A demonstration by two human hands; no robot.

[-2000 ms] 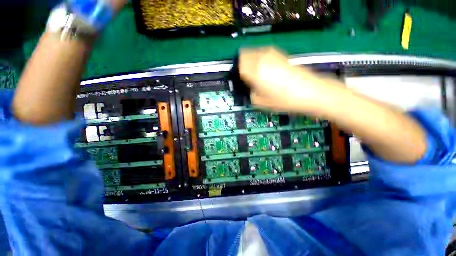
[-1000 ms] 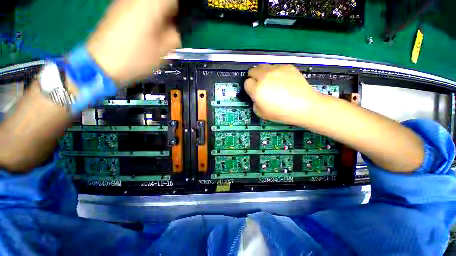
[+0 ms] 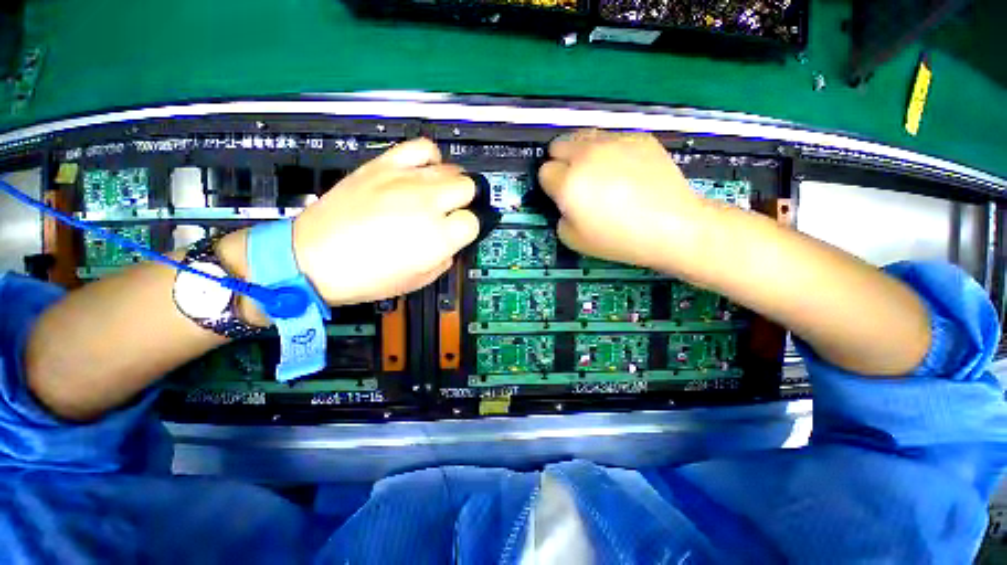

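Note:
A black pallet [image 3: 618,408] holds green circuit boards [image 3: 515,300] in rows, three columns wide. My left hand [image 3: 389,221] reaches in from the left, its black-covered fingertips at the left side of the top-left board [image 3: 508,190]. My right hand [image 3: 618,199] is over the top row, its black-covered fingertips at the right side of the same board. Both hands have their fingers drawn together; whether they hold a small component is hidden. A light-blue strap [image 3: 285,298] with a blue cord and a watch [image 3: 205,289] are on my left wrist.
A second pallet [image 3: 276,406] with boards lies to the left, partly under my left arm. Orange-brown bars [image 3: 449,331] line the pallet edges. Bins of yellow parts [image 3: 530,3] and dark metallic parts [image 3: 707,16] stand on the green mat [image 3: 221,55]. A yellow stick [image 3: 918,97] lies right.
My left hand has come down from the bin side to the top-left board, beside my right hand. My right hand has stayed near that board since one second ago. The bins sit higher in view.

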